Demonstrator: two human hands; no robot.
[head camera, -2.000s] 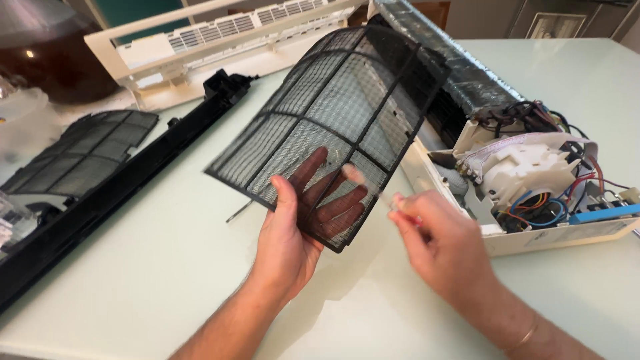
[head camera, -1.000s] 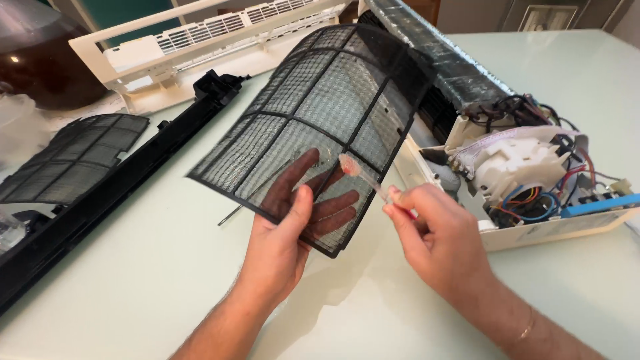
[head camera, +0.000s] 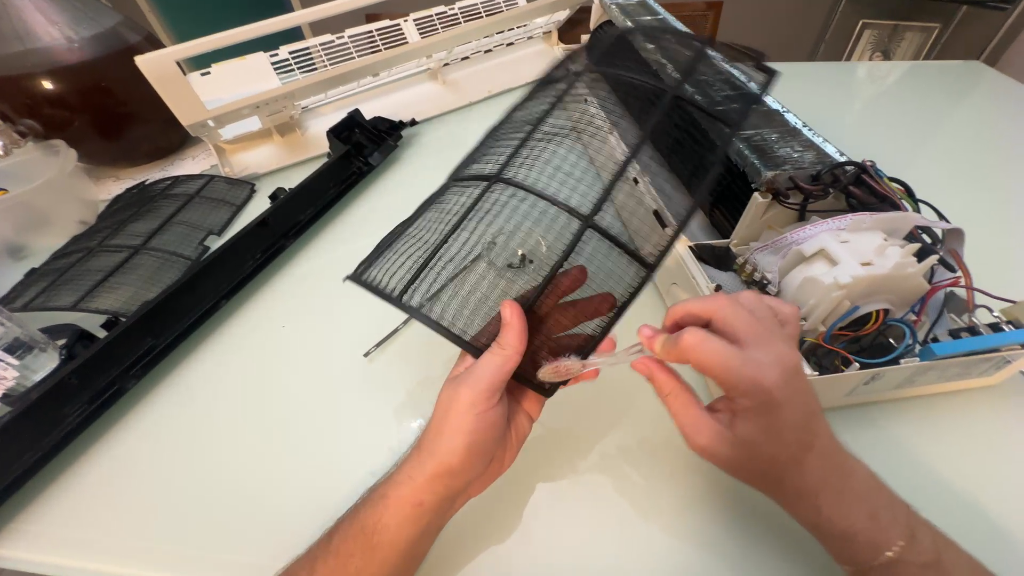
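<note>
My left hand (head camera: 496, 392) holds a black-framed mesh air filter (head camera: 512, 200) by its lower corner, thumb in front and fingers spread behind, showing through the mesh. The filter is raised at a slant above the table. In my right hand (head camera: 736, 384) is a clear-handled toothbrush (head camera: 568, 368), pinched between thumb and fingers. Its bristle head lies at the filter's bottom corner, over the frame; whether the bristles touch cannot be told. Behind the filter, a thin metal rod (head camera: 388, 336) rests on the table, with small dark bits visible through the mesh.
An opened air conditioner indoor unit (head camera: 856, 272) with loose wires stands right. A white plastic housing (head camera: 320, 96) lies at the back. Left are a long black plastic part (head camera: 200, 296), a second mesh filter (head camera: 144, 240), a translucent bowl (head camera: 40, 192) and a large dark-filled jar (head camera: 88, 88).
The toothbrush in my right hand has moved from the mesh farther up, where it was a second ago, down to the filter's bottom corner. My left hand keeps its hold on the filter.
</note>
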